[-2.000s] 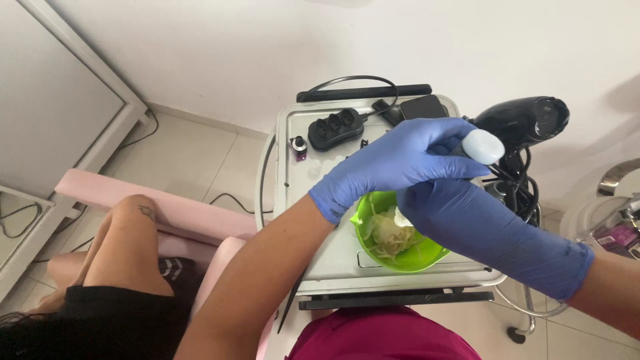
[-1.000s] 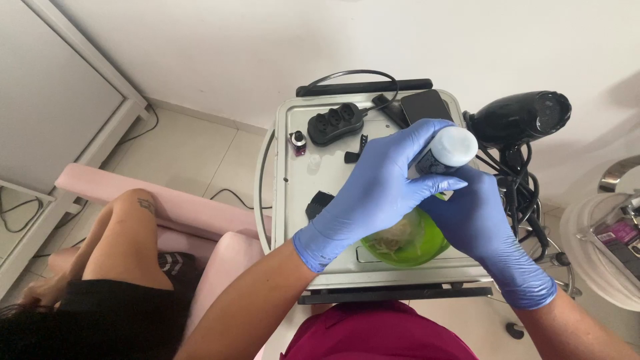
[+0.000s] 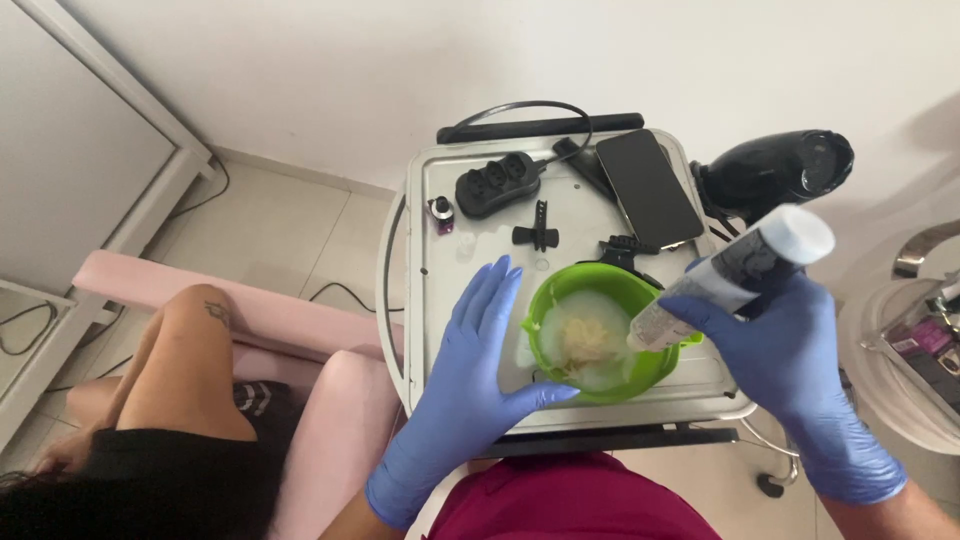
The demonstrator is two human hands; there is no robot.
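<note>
My right hand [image 3: 780, 337], in a blue disposable glove, is closed around a light plastic bottle [image 3: 712, 277] with printing on it. The bottle tilts down to the left, its narrow end over the right part of a green plastic bowl [image 3: 604, 382]. Pale yellowish cream and a whitish liquid [image 3: 592, 337] lie in the bowl. My left hand [image 3: 480, 367], gloved alike, is spread open at the bowl's left side, its thumb by the lower rim. The bowl stands on a white trolley tray [image 3: 450, 300].
On the tray lie a black power strip [image 3: 499, 184], a smartphone [image 3: 649, 187], black hair clips [image 3: 536, 234] and a small bottle [image 3: 442, 214]. A black hair dryer [image 3: 780, 169] hangs at the right. A person [image 3: 180, 367] sits on a pink chair [image 3: 337, 435] at the left.
My hands, together at the bottle above the bowl before, have moved apart. My left hand has let go and come down beside the bowl; the bottle is now tipped in my right hand.
</note>
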